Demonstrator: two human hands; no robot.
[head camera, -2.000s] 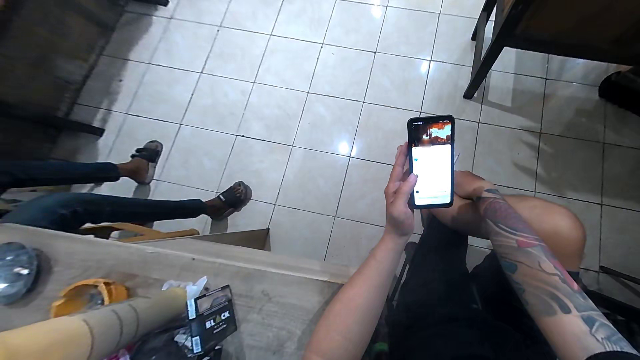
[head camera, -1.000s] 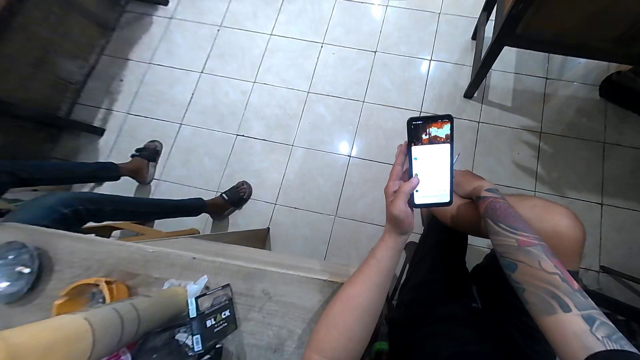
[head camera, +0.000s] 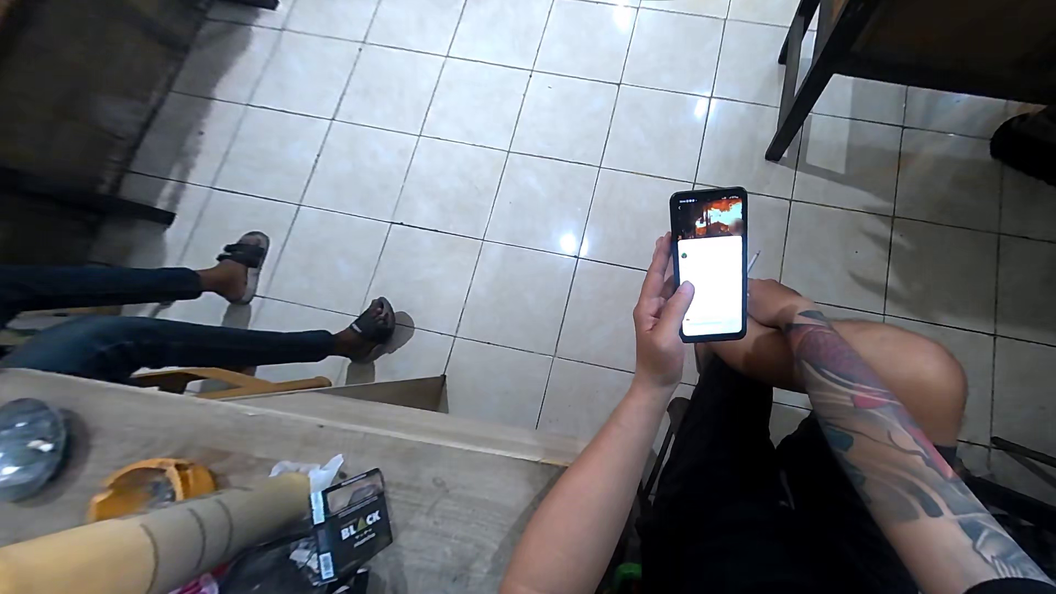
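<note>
A smartphone (head camera: 711, 285) with a lit screen is upright in my left hand (head camera: 662, 318), the thumb lying over its left edge. The screen shows a fiery picture at the top and a white panel below. My right hand (head camera: 774, 304) is partly hidden behind the phone, over my crossed leg. A thin white stick (head camera: 753, 261), which looks like a cigarette, pokes up from it beside the phone's right edge. The tattooed right forearm lies across my bare knee (head camera: 916, 363).
A table (head camera: 445, 487) at lower left bears an orange ashtray (head camera: 153, 487), a glass object (head camera: 31, 450), a tan cylinder (head camera: 165, 536) and a black box (head camera: 353, 524). Another person's sandalled feet (head camera: 371, 330) are on the tiled floor. A dark table leg (head camera: 796, 111) stands upper right.
</note>
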